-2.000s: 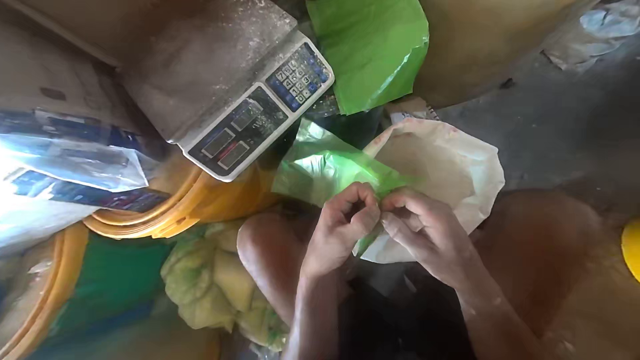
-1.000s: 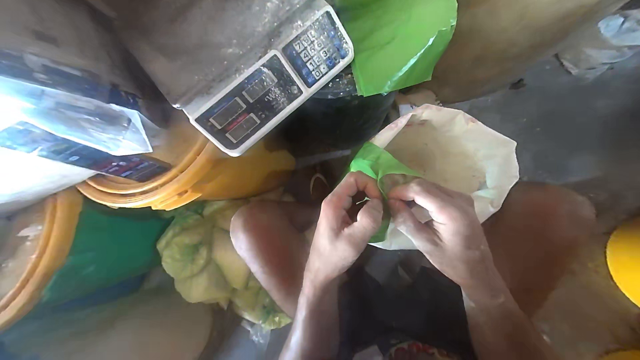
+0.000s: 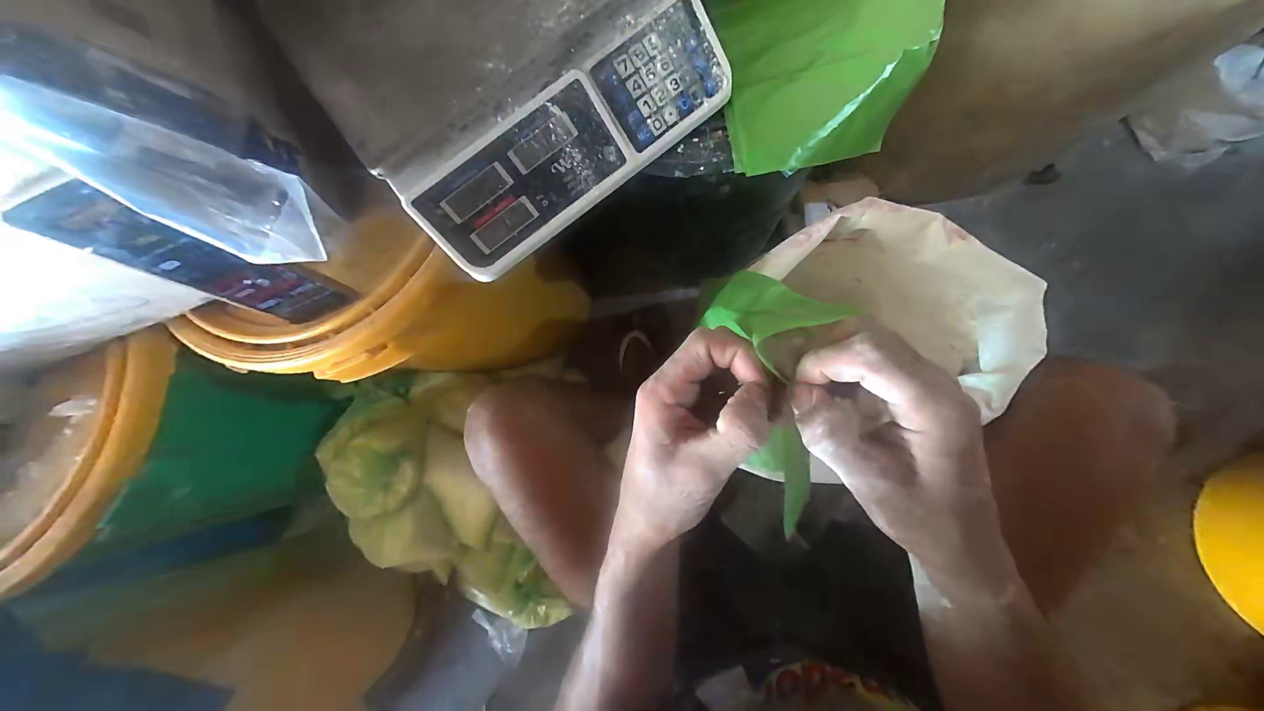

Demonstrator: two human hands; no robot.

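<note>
Both hands meet above the near edge of an open, pale sack (image 3: 889, 267) with its rim folded outward. My left hand (image 3: 696, 425) pinches a green plastic bag (image 3: 765, 311) between thumb and index finger. Close beside it, my right hand (image 3: 884, 425) grips the same bag with thumb and index finger. Part of the green plastic spreads above the fingertips and a narrow strip hangs below them. The fingers hide the middle of the bag. Another green plastic sheet (image 3: 829, 89) lies beyond the sack, beside a digital scale (image 3: 573, 148) dusted with white powder.
Orange-rimmed buckets (image 3: 405, 336) stand at the left, one with a green wall (image 3: 222, 434). Knotted yellow-green bags (image 3: 425, 474) lie beside my left knee. Clear plastic packaging (image 3: 197, 178) is at the upper left. A yellow round object (image 3: 1234, 538) shows at the right edge.
Two seconds ago the green bag spread wide to the left of my hands; now it is bunched at my fingertips. The view has shifted, with the scale farther right in the frame.
</note>
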